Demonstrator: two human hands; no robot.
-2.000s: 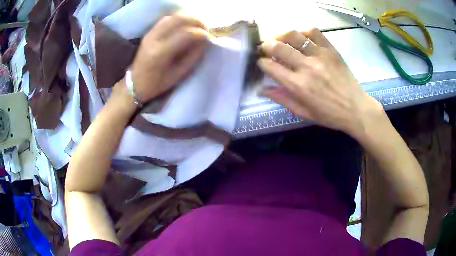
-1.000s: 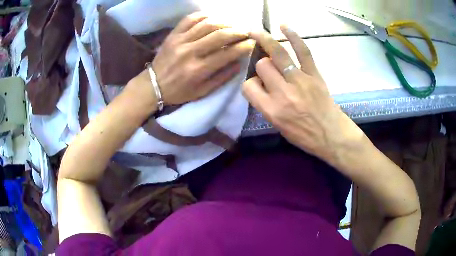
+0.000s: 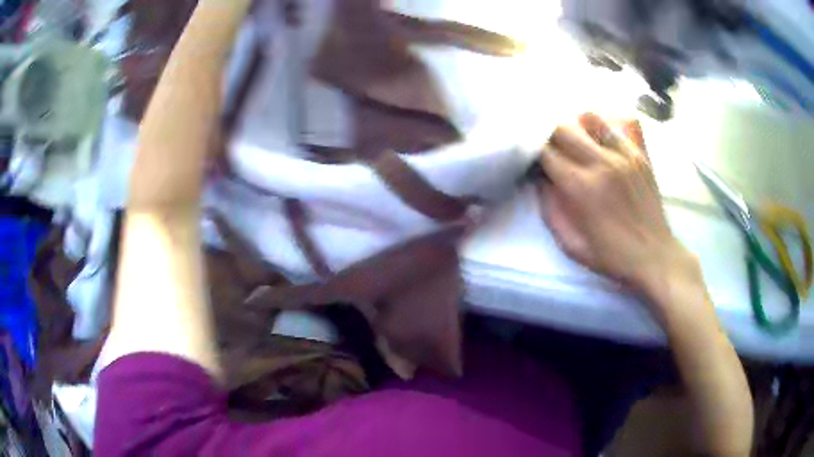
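The view is blurred. White cloth [image 3: 344, 201] with brown strips [image 3: 415, 189] across it lies over the table edge. A brown panel [image 3: 424, 299] hangs from it toward my lap, and more brown cloth [image 3: 384, 76] lies on the white farther up. My right hand [image 3: 611, 192] is right of the cloth, fingers curled on its dark edge near the lamp glow. My left forearm reaches up the left side and my left hand is cut off by the top edge.
Scissors [image 3: 759, 272] with green and yellow handles lie right of my right hand. Blurred dark machine parts [image 3: 656, 103] are above that hand. A pale machine [image 3: 49, 94] stands at the far left, with cloth heaped beside it.
The view has shifted, so table and scissors sit lower. My left hand has left the cloth edge and gone out at the top. The cloth is spread differently, with a brown panel now hanging down.
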